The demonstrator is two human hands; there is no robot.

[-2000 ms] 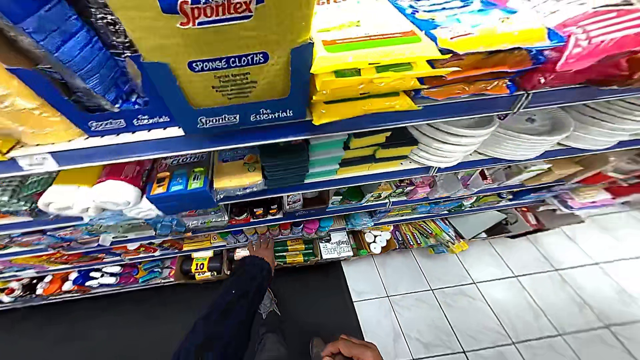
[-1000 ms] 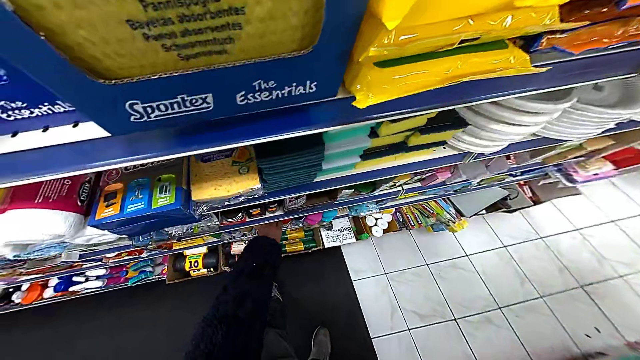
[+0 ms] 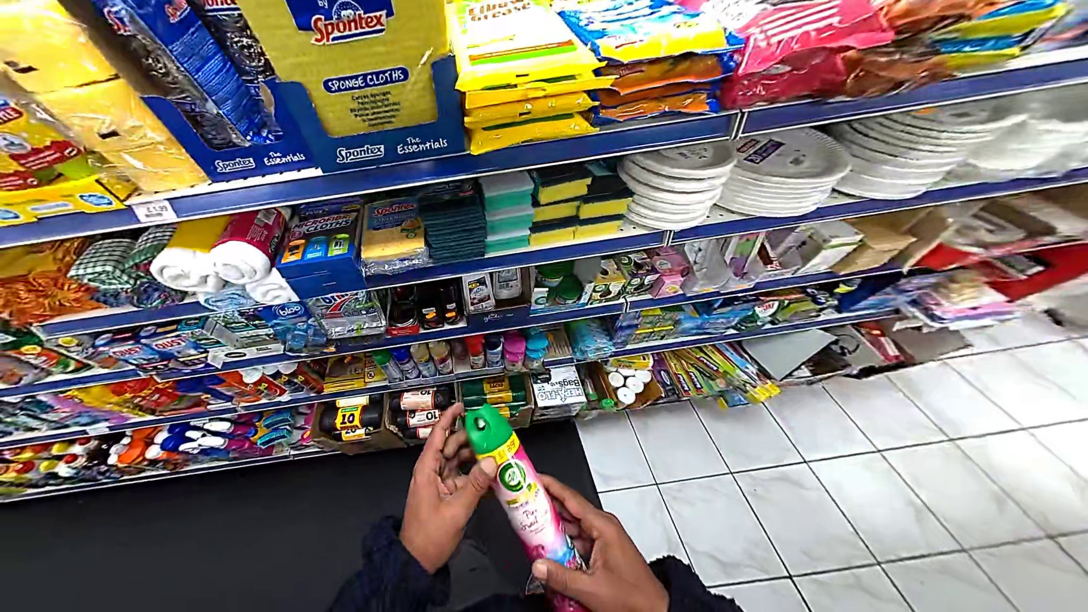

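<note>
A pink Air Wick air freshener can (image 3: pixel 531 510) with a green cap is tilted in front of me, its cap end pointing up and left. My right hand (image 3: pixel 599 552) is wrapped around the lower part of the can, thumb across its front. My left hand (image 3: pixel 446 493) is at the upper part, its thumb touching the can just below the cap and its fingers spread behind and beside the cap. Behind the hands, a low shelf holds a row of spray cans (image 3: pixel 421 359) with coloured caps.
Shelves run across the view with Spontex sponge cloths (image 3: pixel 365 76), scouring sponges (image 3: pixel 557 200), stacked white plates (image 3: pixel 782 166) and rolls of bags (image 3: pixel 353 418). A black mat (image 3: pixel 170 544) and white floor tiles (image 3: pixel 799 476) lie below.
The left hand, which earlier reached to the low shelf, has drawn back. The air freshener can is now between both hands. The right hand has come up to hold it. The view has pulled back from the shelves.
</note>
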